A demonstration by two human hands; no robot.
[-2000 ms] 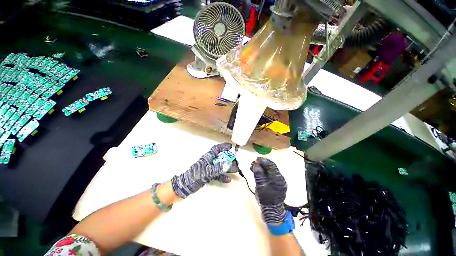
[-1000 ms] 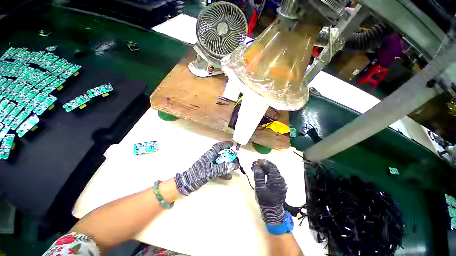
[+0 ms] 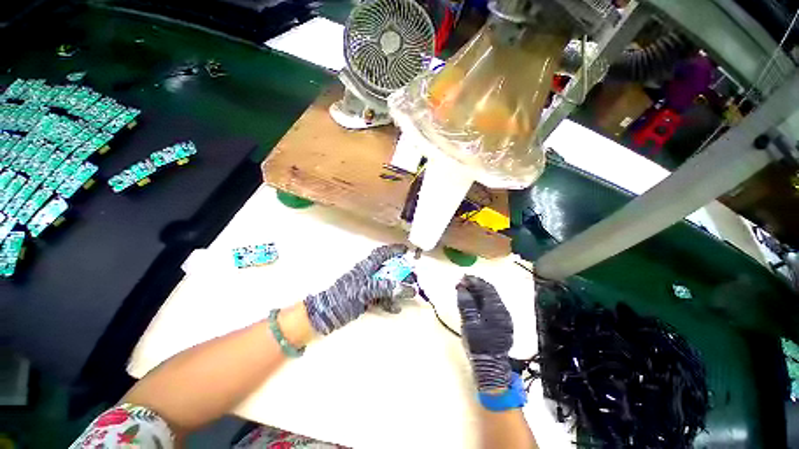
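My left hand (image 3: pixel 357 293), in a striped grey knit glove, holds a small teal circuit board (image 3: pixel 393 270) just below the tip of the white cone (image 3: pixel 438 207). A thin black cable (image 3: pixel 441 319) runs from the board toward my right hand. My right hand (image 3: pixel 485 326), in a darker grey glove, is to the right of the board, apart from it, with the fingers bent together; whether the cable is between them cannot be seen. Another circuit board (image 3: pixel 255 255) lies on the cream-white work board (image 3: pixel 343 388) at the left.
Many circuit boards (image 3: pixel 53 145) lie on the black mat (image 3: pixel 109 241) at left. A black cable pile (image 3: pixel 622 377) is at right. Behind are a wooden stand (image 3: pixel 337 180), a desk fan (image 3: pixel 388 54), an amber plastic-wrapped hood (image 3: pixel 491 101) and a slanting grey pipe (image 3: pixel 666 188).
My right hand has moved a little to the right, away from the held board. My left hand still holds the board below the cone, now tilted slightly differently.
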